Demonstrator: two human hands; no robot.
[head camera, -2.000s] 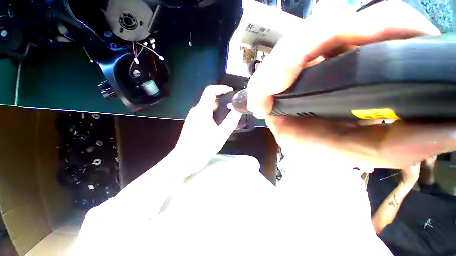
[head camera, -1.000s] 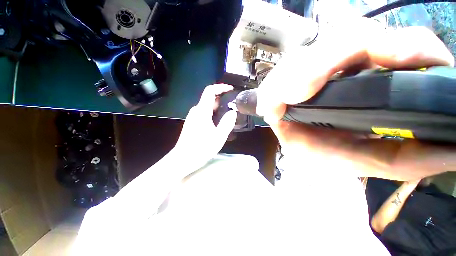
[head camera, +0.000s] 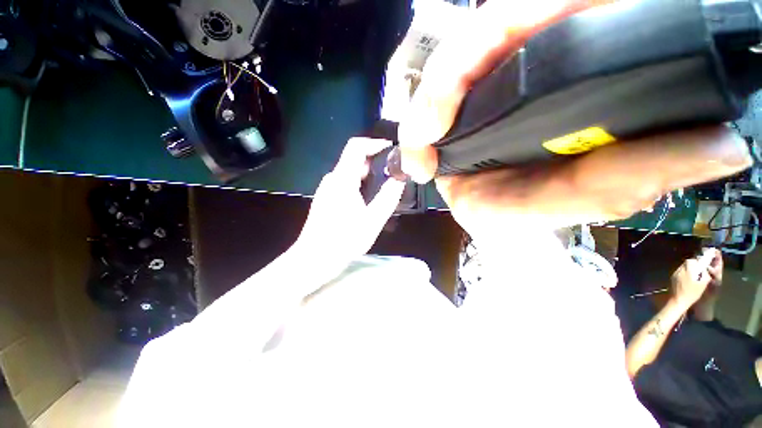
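Observation:
My right hand (head camera: 501, 180) is closed around the thick black electric screwdriver (head camera: 585, 92) with a yellow label. Its tip end points left and meets a small black housing (head camera: 378, 174) at the bench edge. My left hand (head camera: 342, 201) holds that housing between thumb and fingers. The fingers and the driver's nose hide most of the housing and the contact point. Both hands are partly overexposed.
A black housing cup (head camera: 238, 134) with thin wires lies on the green mat (head camera: 83, 134), below a disc-faced housing (head camera: 219, 25). A white-grey screw feeder (head camera: 409, 58) stands behind my right hand. A carton (head camera: 50, 284) holds dark parts. Another person (head camera: 698, 351) is at the right.
The screwdriver and my right hand first moved slightly right, then back left and up, with the driver now tilted more. My left hand has barely moved. The other person's hands show again.

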